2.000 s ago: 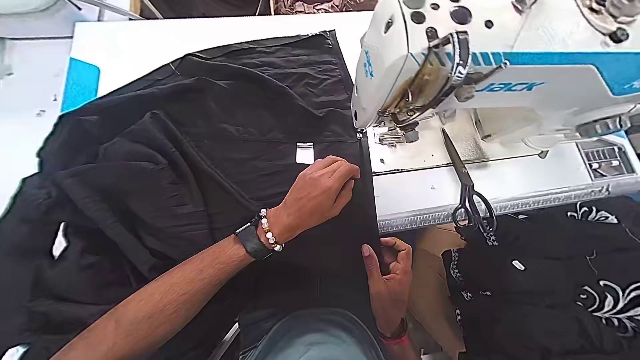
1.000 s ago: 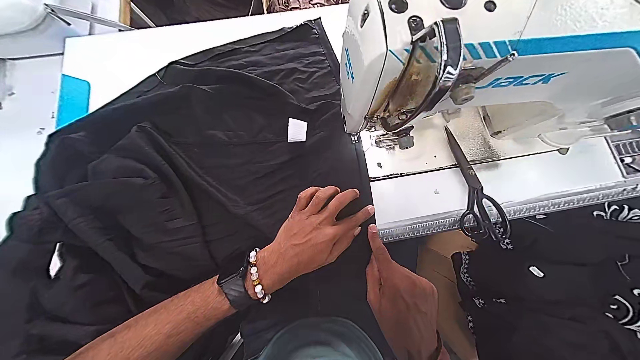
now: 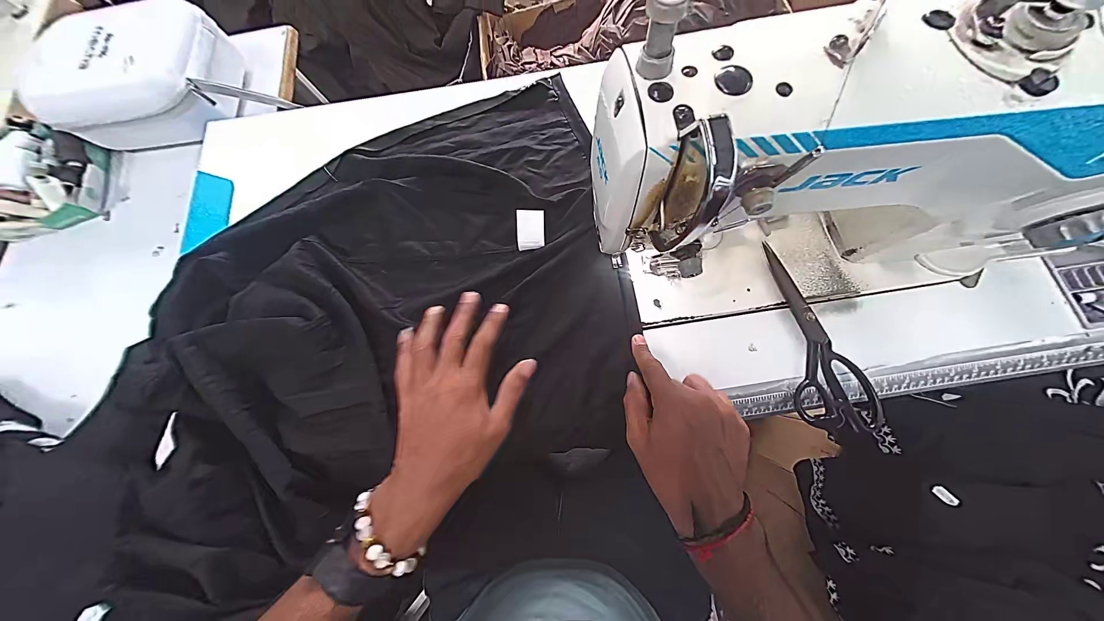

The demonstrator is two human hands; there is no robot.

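Note:
Black fabric with a small white label lies spread over the white machine table. Its right edge runs under the needle area of a white and blue Jack sewing machine. My left hand rests flat on the cloth, fingers spread, a beaded bracelet and a dark band at the wrist. At the fabric's right edge, below the presser foot, is my right hand, index finger extended along the edge and thumb beside it; whether it pinches the cloth is unclear. Black-handled scissors lie on the machine bed, handles over the ruler strip.
A measuring scale runs along the table's front edge. Black fabric with white embroidery lies at the lower right, beside brown paper or card. Another table with a white machine part stands at the left. Dark cloth lies beyond the table.
My left hand has moved away from the fabric's right edge to the left, and its fingers have spread. The right hand's index finger is now stretched along the edge.

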